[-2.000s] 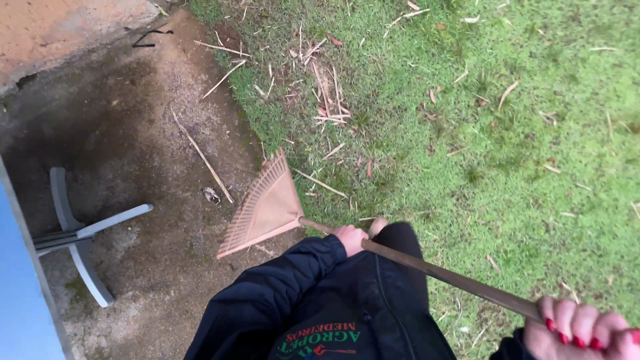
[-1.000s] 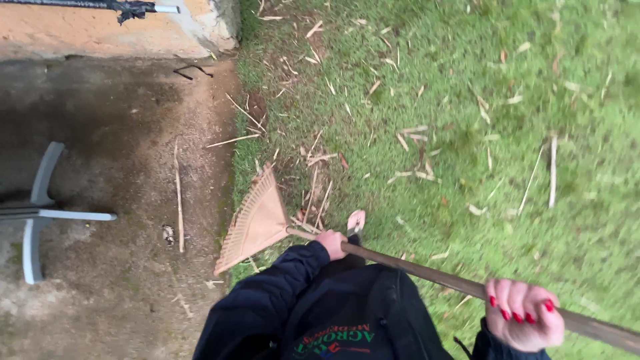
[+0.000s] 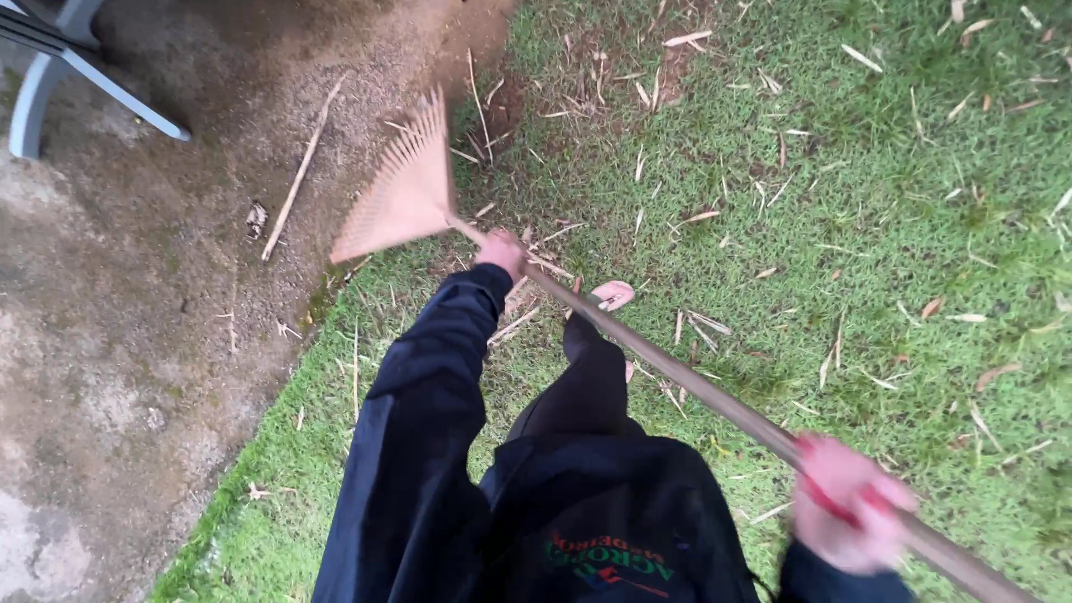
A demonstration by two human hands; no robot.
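Note:
A leaf rake with a tan fan-shaped head [image 3: 410,188] and a long wooden handle [image 3: 695,381] crosses the view diagonally. Close to the rake head, my left hand [image 3: 502,253] is wrapped around the handle. My right hand [image 3: 850,502], blurred and with red nails, grips the handle farther up, at the lower right. The rake's tines lie over the border between the bare ground and the grass. Whether they touch the ground cannot be told. Dry plant strips lie on the grass near the rake head.
A long dry stick [image 3: 303,167] lies on the bare ground [image 3: 151,335] at the left. Metal-grey legs [image 3: 121,92] of a piece of furniture stand at the upper left. Grass [image 3: 837,209] with scattered dry leaves spreads to the right. My foot [image 3: 614,295] is beside the handle.
The view has shifted, and the wall seen earlier at the upper left is out of frame. Both hands have stayed on the rake handle. One leg now shows stretched forward below the handle.

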